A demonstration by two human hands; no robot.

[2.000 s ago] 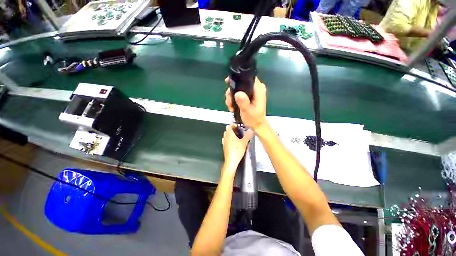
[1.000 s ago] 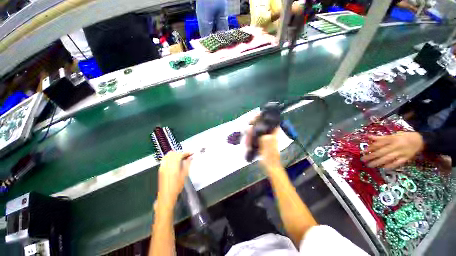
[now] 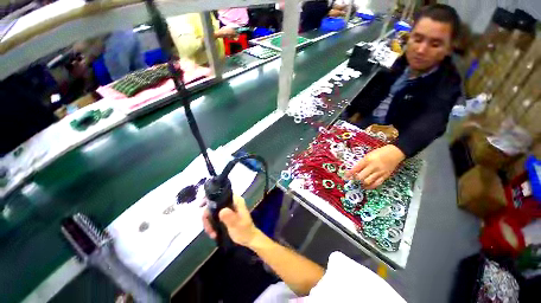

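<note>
My right hand (image 3: 236, 223) is closed around the black electric screwdriver (image 3: 218, 194), held upright over the bench's front edge with its cable running up. Its tip is hidden. The hot-air brush (image 3: 113, 260) lies slanted at the lower left, bristled head (image 3: 86, 234) towards the conveyor, grey handle towards the bottom edge. Only a small blurred skin-coloured patch beside the handle at the bottom edge may be my left hand; its grip cannot be seen. Small dark screws (image 3: 191, 190) lie in separate piles on the white paper (image 3: 155, 228).
A blue-handled tool (image 3: 252, 161) lies at the paper's far right corner. To the right is a tray edge (image 3: 338, 228) with red-wired ring parts (image 3: 332, 171). A person in dark clothing (image 3: 415, 112) reaches a hand (image 3: 376, 165) into them. A pale post (image 3: 288, 56) stands beyond.
The view has swung right. My right hand still holds the screwdriver, earlier against the brush handle, now apart from it. My left hand, clearly on the brush before, is almost out of view.
</note>
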